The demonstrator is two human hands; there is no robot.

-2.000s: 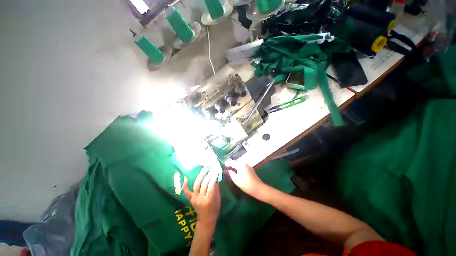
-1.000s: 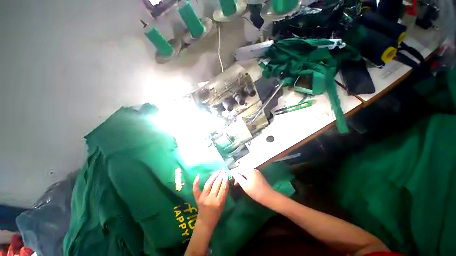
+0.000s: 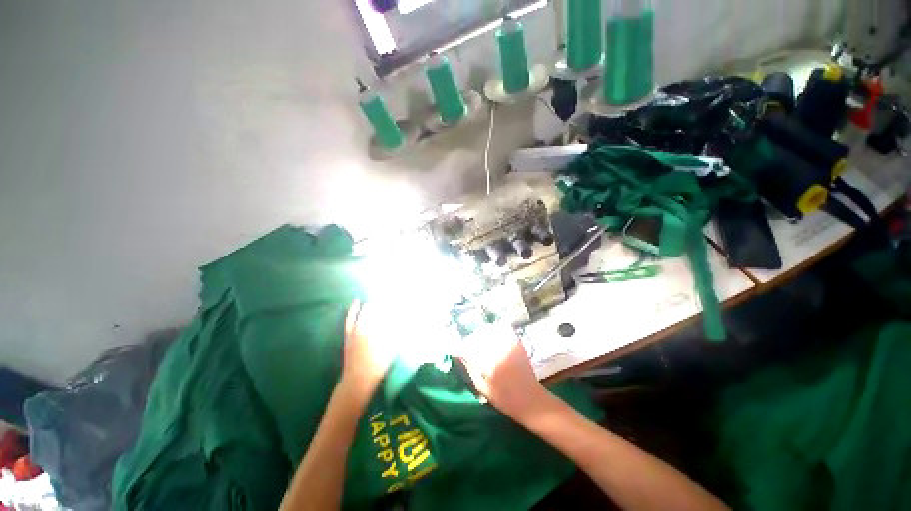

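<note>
The green garment piece (image 3: pixel 450 429) with yellow print lies in front of the machine, bunched between my hands. The overlock machine (image 3: pixel 519 250) stands behind it, its left end lost in the lamp glare. My left hand (image 3: pixel 368 344) is on the cloth at the left edge of the glare, its fingertips washed out. My right hand (image 3: pixel 499 371) holds the cloth's edge near the needle area, fingers bent and partly lost in glare. The sewn pile (image 3: pixel 230 349) of green cloth is heaped left against the wall.
Green thread cones (image 3: pixel 445 88) stand by the window. Green strips (image 3: pixel 639 195), green snips (image 3: pixel 624 273), a dark flat phone (image 3: pixel 747 236) and dark thread cones (image 3: pixel 794 180) lie on the table. More green cloth (image 3: pixel 829 419) is at right, a plastic bag (image 3: pixel 80 419) far left.
My left hand has moved left and up into the glare, away from my right hand. The cloth between them has bunched up. The view has tilted up, showing more window and cones.
</note>
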